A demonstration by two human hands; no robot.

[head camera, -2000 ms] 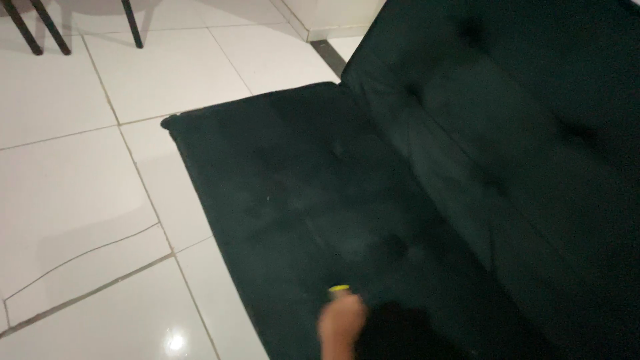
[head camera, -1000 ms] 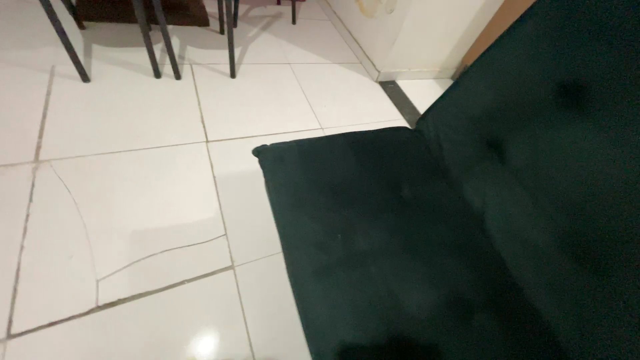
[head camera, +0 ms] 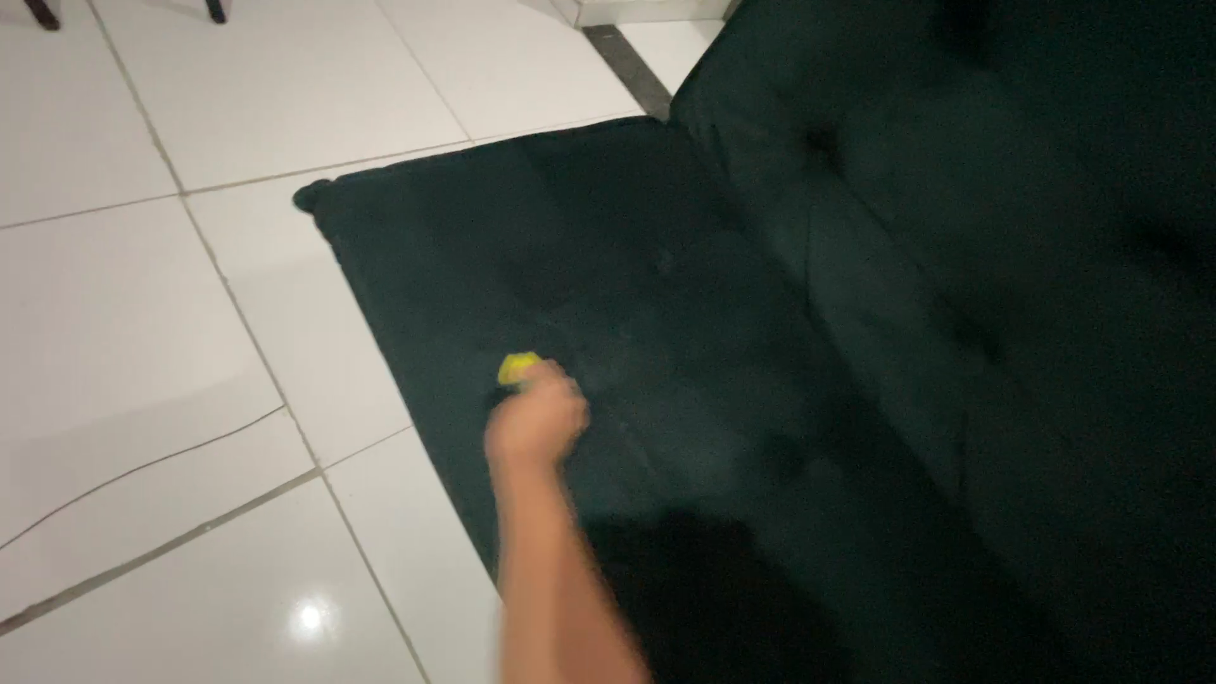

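My right hand [head camera: 539, 418] is closed around a small yellow object [head camera: 519, 368], whose exact kind is blurred. It is over the left part of the seat of a dark green, velvety sofa [head camera: 608, 256]. Whether the object touches the fabric cannot be told. The forearm reaches in from the bottom edge. On the right rises the tufted sofa backrest [head camera: 912, 237], with button dimples. My left hand is out of view.
White floor tiles [head camera: 104, 323] lie left of the sofa, one with a long crack. Dark thin furniture legs [head camera: 217, 11] stand at the top left. A pale wall base [head camera: 646, 11] and a dark floor strip [head camera: 627, 68] are beyond the sofa's far corner. A dark shadow falls on the near seat.
My right hand, out of view one second ago, is back over the seat with the yellow object. Two seconds ago it was at the bottom of the view. The view has shifted and tilted down.
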